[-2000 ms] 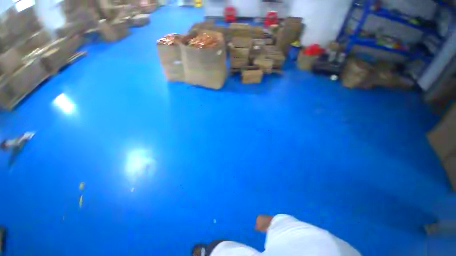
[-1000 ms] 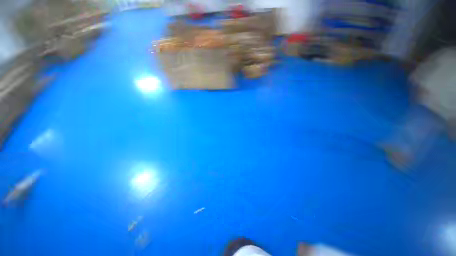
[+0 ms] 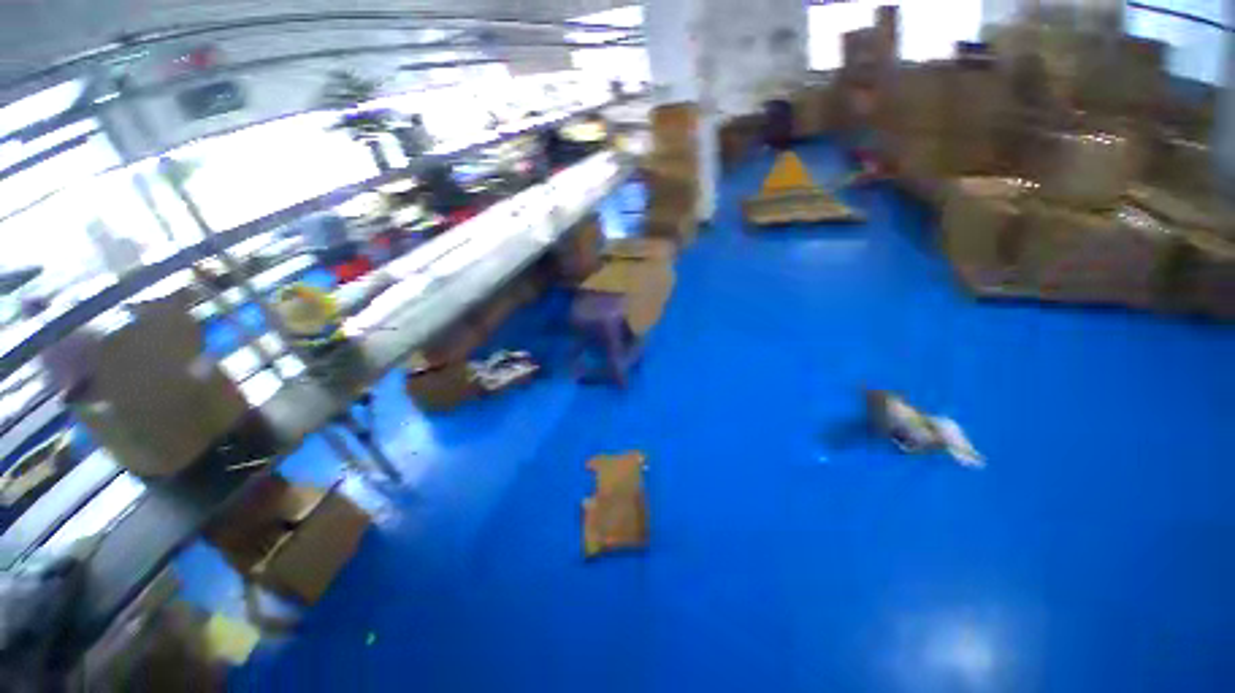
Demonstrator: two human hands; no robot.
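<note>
Neither of my hands is in view. Nearest in front of me on the blue floor [image 3: 759, 542] lies a flat brown cardboard piece [image 3: 618, 504]. To its right lies a small whitish and brown item [image 3: 921, 427], too blurred to name. An open carton [image 3: 312, 544] stands on the floor at the lower left, beside the long bench.
A long bench [image 3: 447, 291] runs along the left, with a carton [image 3: 152, 386] on it. A purple-grey stool [image 3: 604, 333] carries a carton [image 3: 634, 278]. An open carton [image 3: 444, 383] holds white parts. A yellow pallet jack [image 3: 790, 176] stands behind; stacked cartons [image 3: 1084, 251] fill the right.
The view has swung left from the copper-coloured cartons and blue shelves to the bench and pallet jack. The arm and white clothing at the bottom have left the picture.
</note>
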